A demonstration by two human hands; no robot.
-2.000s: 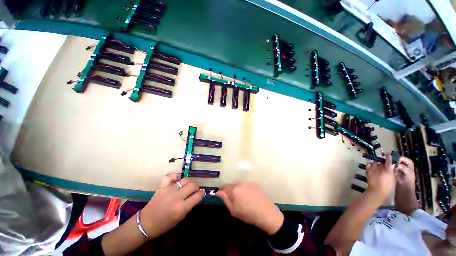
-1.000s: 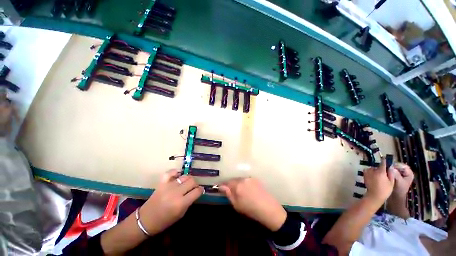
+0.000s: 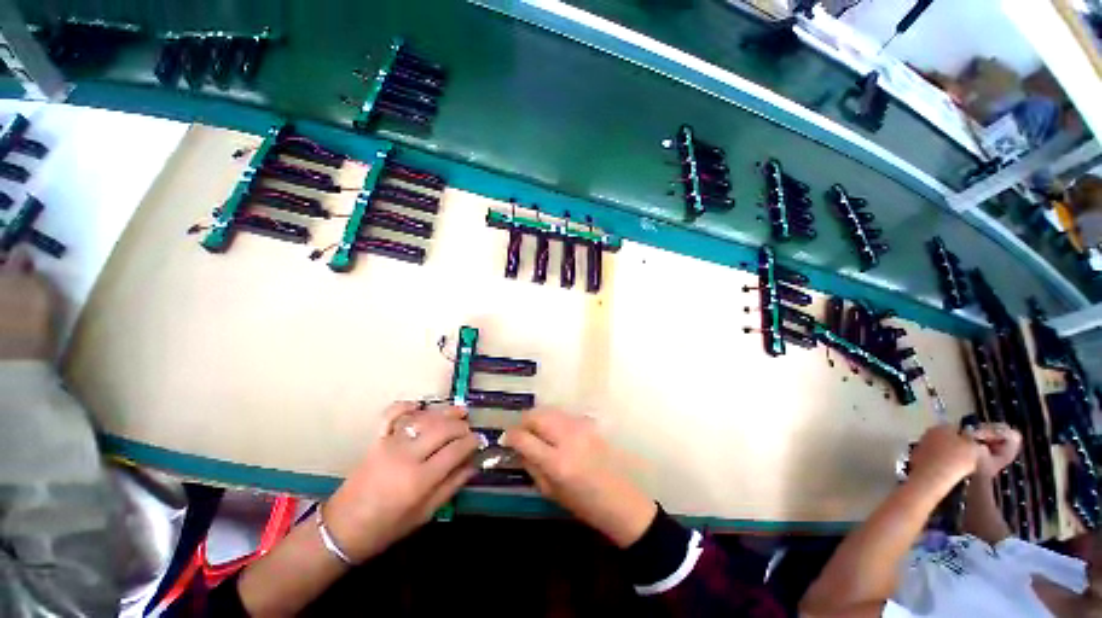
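A comb-shaped unit lies at the bench's front edge, its green circuit-board strip (image 3: 464, 362) running front to back and its dark oblong bodies (image 3: 505, 366) pointing right. My left hand (image 3: 405, 473) lies over the strip's near part, fingertips on the unit. My right hand (image 3: 578, 468) is just right of it, thumb and finger pinched at a small white or shiny piece (image 3: 491, 459) by a near body. What the piece is cannot be told. The strip's lower middle is hidden by my left hand.
Three comb units (image 3: 363, 208) lie along the bench's back edge; more lie at the right. Several units (image 3: 691, 173) sit on the green conveyor behind. A coworker's hands (image 3: 955, 453) work at the right, near dark rows (image 3: 1021, 423). Another person sits at the left.
The unit under my hands has shifted toward the front edge, with a body now showing below my fingers. My hands are now between its nearer bodies. The conveyor units have moved right slightly.
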